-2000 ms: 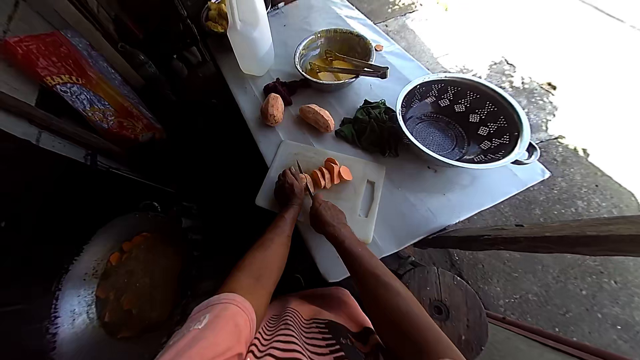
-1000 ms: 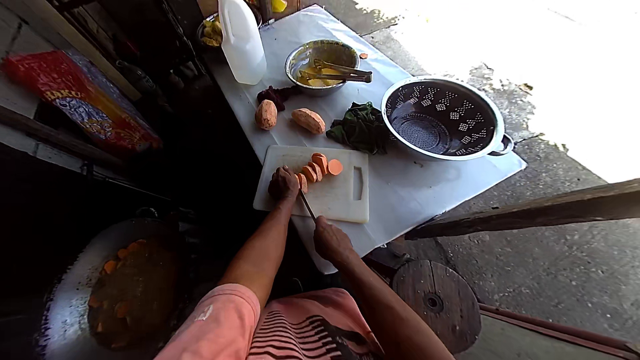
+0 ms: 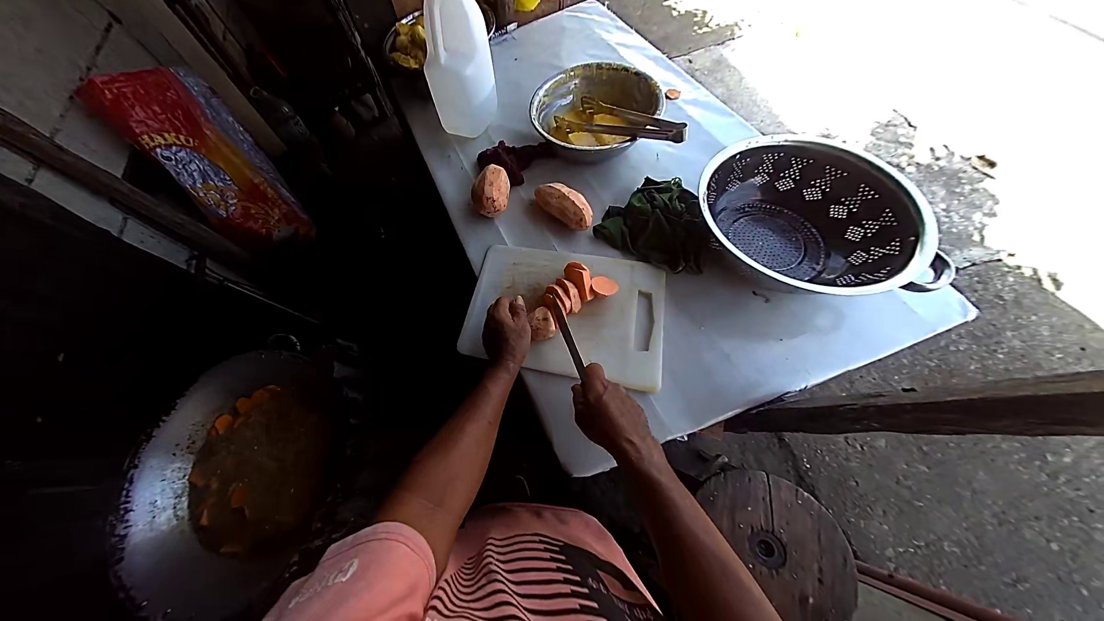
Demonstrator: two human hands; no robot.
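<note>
My right hand (image 3: 608, 412) is closed around the handle of a knife (image 3: 567, 341), whose blade reaches the orange slices. My left hand (image 3: 507, 331) is at the left of the white plastic cutting board (image 3: 621, 345), beside the uncut end of a peeled sweet potato (image 3: 542, 324); whether its fingers grip that piece cannot be told. Sweet potato slices (image 3: 576, 283) run in a row up the board, with a round slice (image 3: 605, 286) lying flat at their right. Two peeled whole sweet potatoes (image 3: 491, 191) (image 3: 564, 205) lie beyond the board.
Beyond are a metal bowl (image 3: 552, 86) with batter and tongs (image 3: 638, 129), a plastic jug (image 3: 461, 78), a dark green cloth (image 3: 660, 224) and a colander (image 3: 927, 216). A wok (image 3: 155, 526) with orange pieces in liquid stands lower left. A wooden beam (image 3: 949, 405) is at right.
The knife blade, lower and nearer the board's front edge a second ago, now lies up against the slices. My left hand stays near the uncut end.
</note>
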